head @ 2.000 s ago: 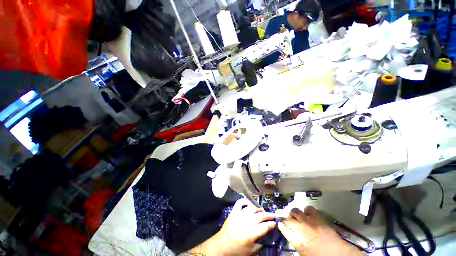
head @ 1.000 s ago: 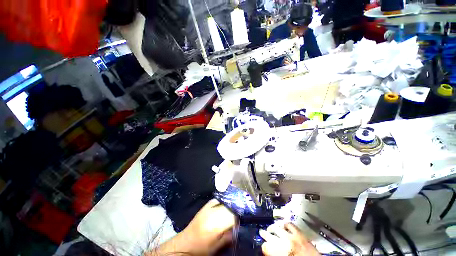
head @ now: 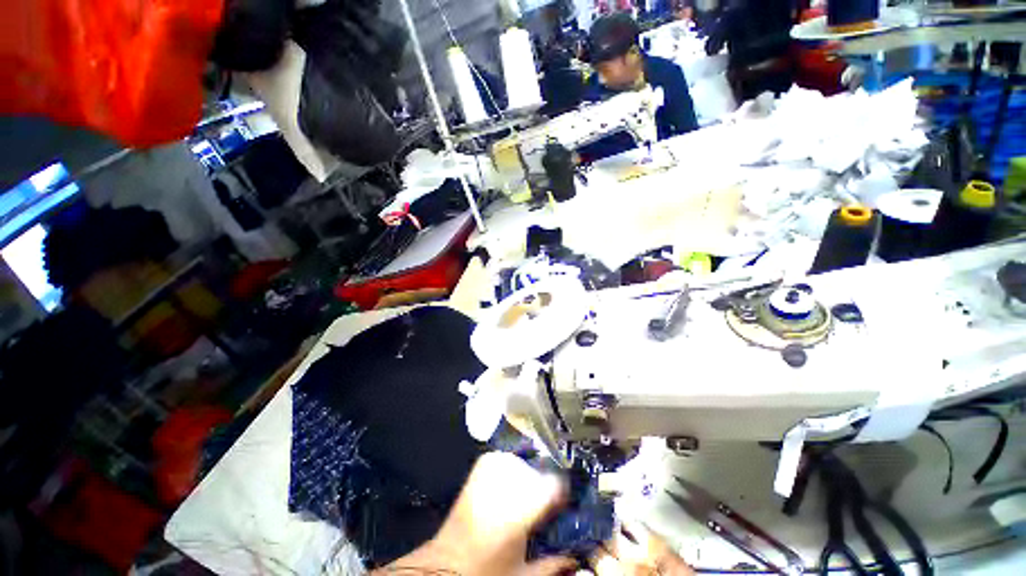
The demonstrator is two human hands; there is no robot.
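Note:
Dark fabric point(head: 399, 416), plain black with a flecked navy part at its left, lies on the pale machine table and runs to the needle area. My left hand point(head: 501, 506) is closed on the fabric just left of the needle. My right hand point(head: 644, 554) is at the bottom edge, partly cut off, with its fingertips at the fabric's near right edge; its exact hold is unclear. The sewing machine point(head: 720, 377) reaches over from the right. The presser foot area point(head: 596, 456) is small and blurred.
Black-handled shears point(head: 861, 523) and a slim metal tool point(head: 737, 529) lie right of my hands. A white reel point(head: 529, 321) sits over the needle end. Thread cones point(head: 846, 239) stand behind the head. A person point(head: 664, 90) sits at a facing machine.
Since two seconds ago, my left hand has turned and closed on the fabric, and my right hand has moved down and left, away from the needle. A flecked piece now shows between the hands.

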